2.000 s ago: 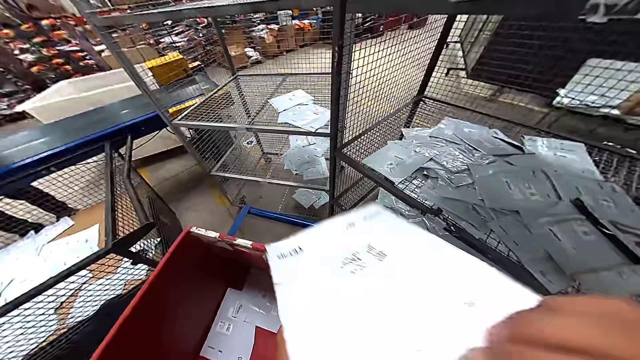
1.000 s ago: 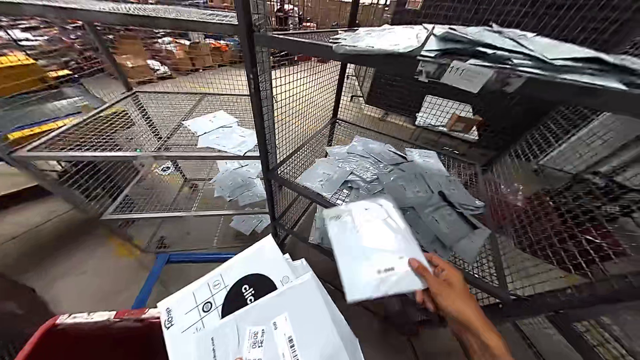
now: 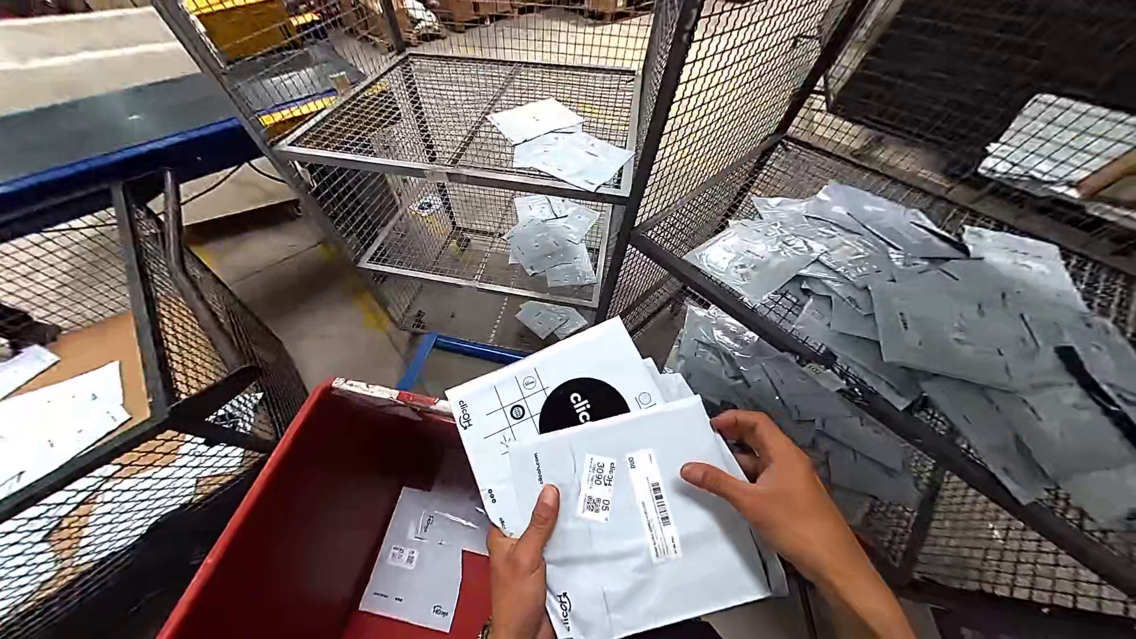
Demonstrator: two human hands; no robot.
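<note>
A stack of white plastic mailer envelopes (image 3: 621,568) is in front of me, the top one bearing two printed labels. My left hand (image 3: 524,559) grips the stack's lower left edge, thumb on top. At the stack's right edge, my right hand (image 3: 763,488) has its thumb over the top mailer and its fingers curled at the rim. Behind the top mailer, another one with a black circle (image 3: 581,404) sticks out. Below and left of the stack, a red plastic bin (image 3: 257,524) holds some grey-white mailers (image 3: 413,559).
Mesh shelves ahead carry small piles of mailers (image 3: 572,158). A large heap of grey mailers (image 3: 967,319) lies on the wire shelf at right, with more below. A mesh cage (image 3: 142,293) with mailers stands at left, near a blue-edged conveyor (image 3: 115,142).
The single mailer my right hand held over the right shelf a second ago is no longer apart from the stack. That hand is now at the stack's right edge. The view has swung left.
</note>
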